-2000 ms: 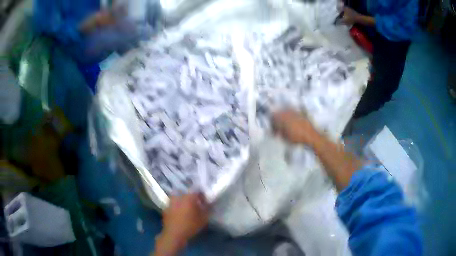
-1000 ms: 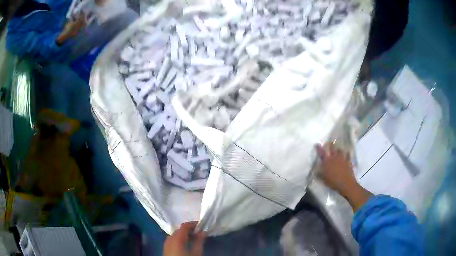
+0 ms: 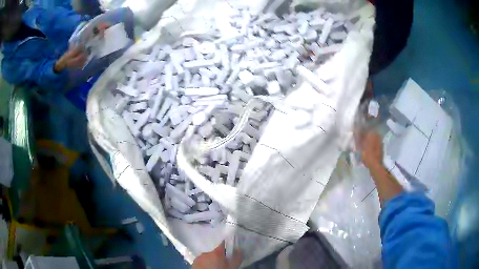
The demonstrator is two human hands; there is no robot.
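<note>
A large off-white woven sack (image 3: 278, 173) stands open in front of me, filled with small white waste slugs (image 3: 210, 73). My left hand (image 3: 216, 258), cut off by the bottom edge, is closed on the sack's near rim. My right hand (image 3: 371, 148) is at the sack's right outer side, beside the clear plastic bag (image 3: 341, 210); it is blurred, and I cannot tell whether it grips anything. White blanks (image 3: 428, 131) lie in the clear plastic on the floor to the right of my right hand.
A coworker in a blue jacket (image 3: 44, 39) at upper left holds a white sheet (image 3: 113, 41). Another person's dark-clothed leg (image 3: 391, 34) is behind the sack's right side. A green frame (image 3: 21, 126) and yellow items stand at left. A few slugs lie on the blue-green floor (image 3: 118, 207).
My right hand has moved from over the slugs to the sack's right outer side, then slightly farther right and up. The near right sack wall is spread up over part of the slugs.
</note>
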